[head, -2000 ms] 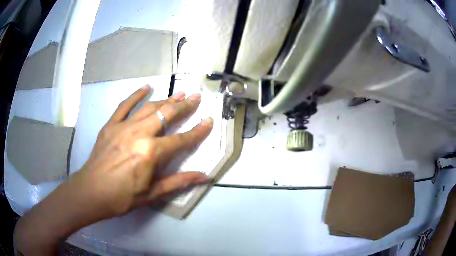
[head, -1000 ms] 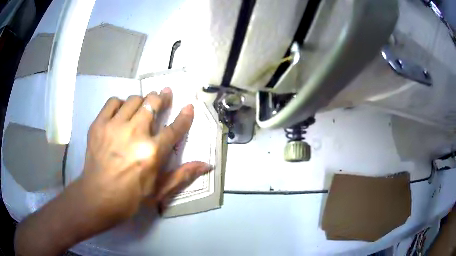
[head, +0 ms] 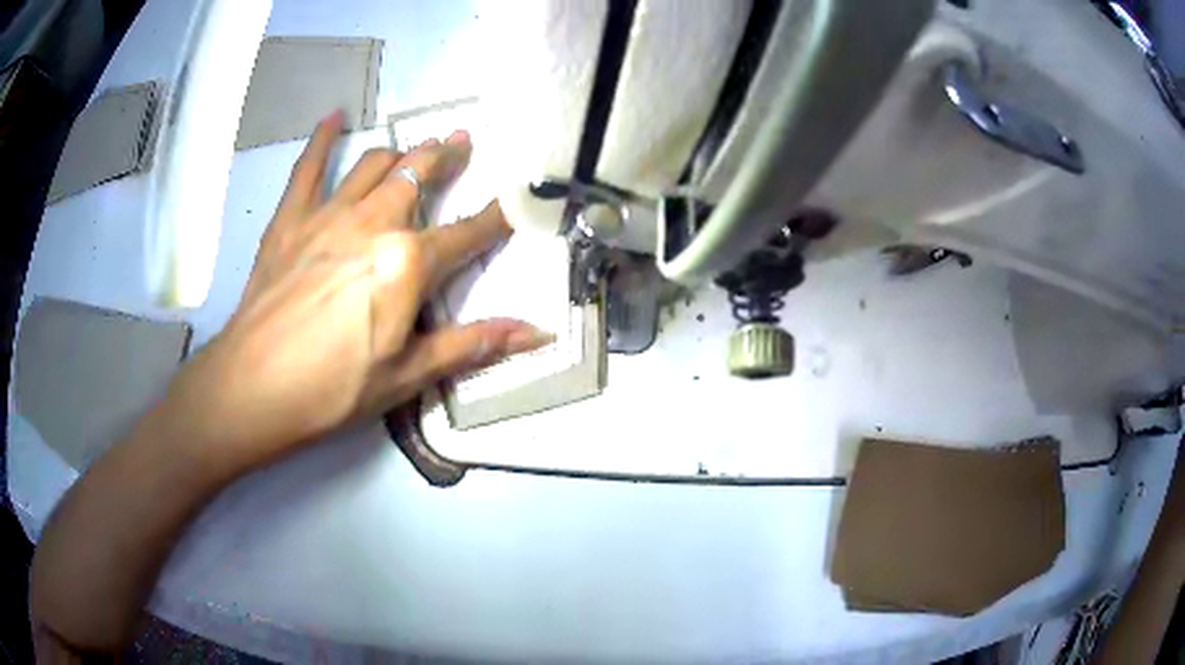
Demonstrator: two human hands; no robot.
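Note:
My left hand lies on the white template, fingers spread, fingertips and thumb pressing it down. Grey-beige cloth shows as a border along the template's near and right edges. The template's near right corner is beside the presser foot; the glare and my fingers hide part of its surface. My right hand is not in view; only a strip of forearm shows at the right edge.
A brown stack of cut pieces lies at right front. A single cloth piece lies at left. Grey-beige flaps lie behind the long white object. The tension dial and machine head stand right of the needle.
My left hand, the template and its cloth have moved away from me. They first turned at the foot, and the lower edge now lies behind the dark seam line. The flaps behind have shifted too.

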